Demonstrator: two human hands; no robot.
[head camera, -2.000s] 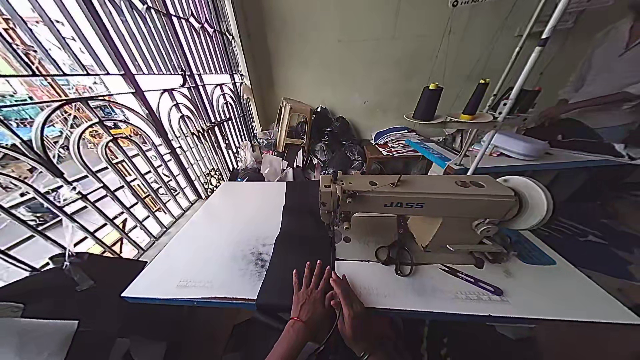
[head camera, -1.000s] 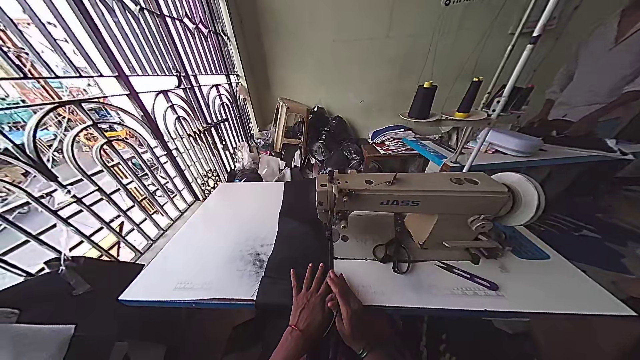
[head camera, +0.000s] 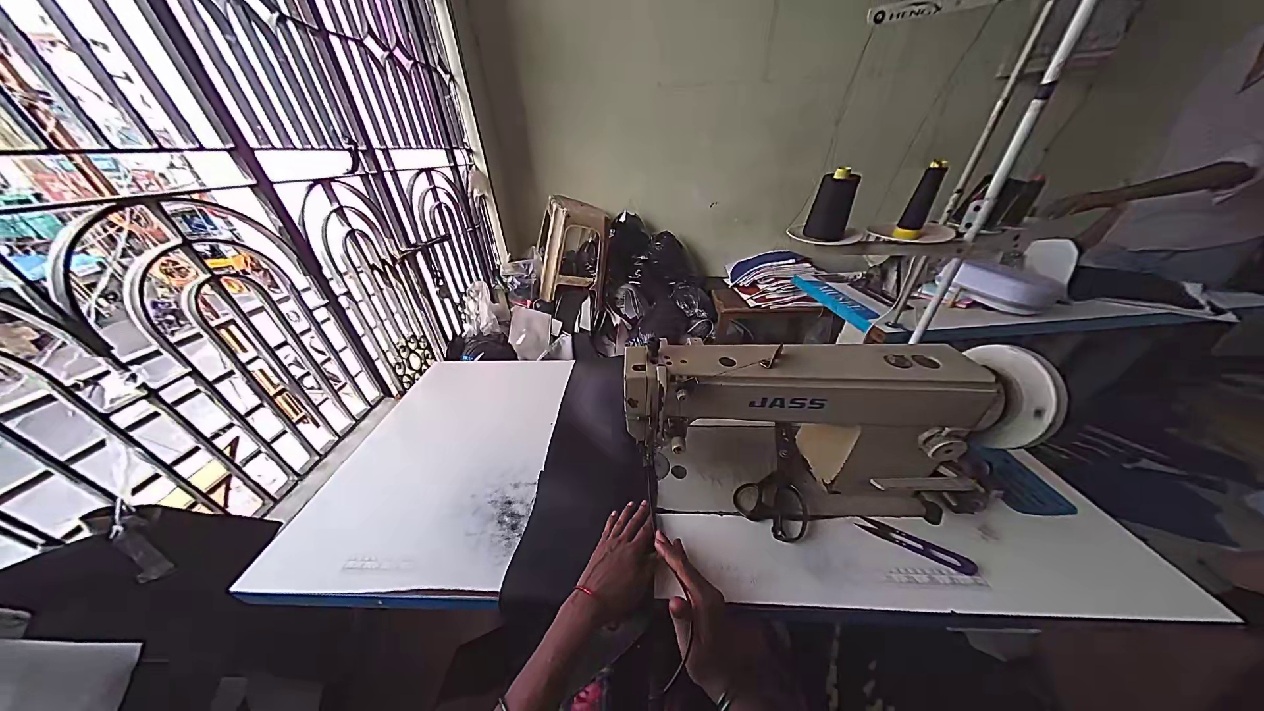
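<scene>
A strip of dark fabric (head camera: 583, 454) runs from the far side of the white sewing table (head camera: 395, 474) over its near edge, passing under the needle area of a beige Jass industrial sewing machine (head camera: 820, 390). My left hand (head camera: 620, 563) lies palm down on the fabric's right part, fingers toward the needle, a red thread round the wrist. Beside it, my right hand (head camera: 696, 602) is at the fabric's right edge; whether it pinches the edge cannot be told. Black-handled scissors (head camera: 775, 504) rest by the machine's base, and purple-handled thread snips (head camera: 923, 548) lie to their right.
Metal window bars (head camera: 296, 257) line the left. Thread cones (head camera: 832, 204) stand on a rack behind the machine. A stool (head camera: 575, 242) and black plastic bags (head camera: 657, 286) are by the wall. At a second table (head camera: 1116, 314) stands another person (head camera: 1175, 188). Dark cloth (head camera: 148, 602) hangs at lower left.
The other person's arm at the right has changed position. My hands stay at about the same place by the needle.
</scene>
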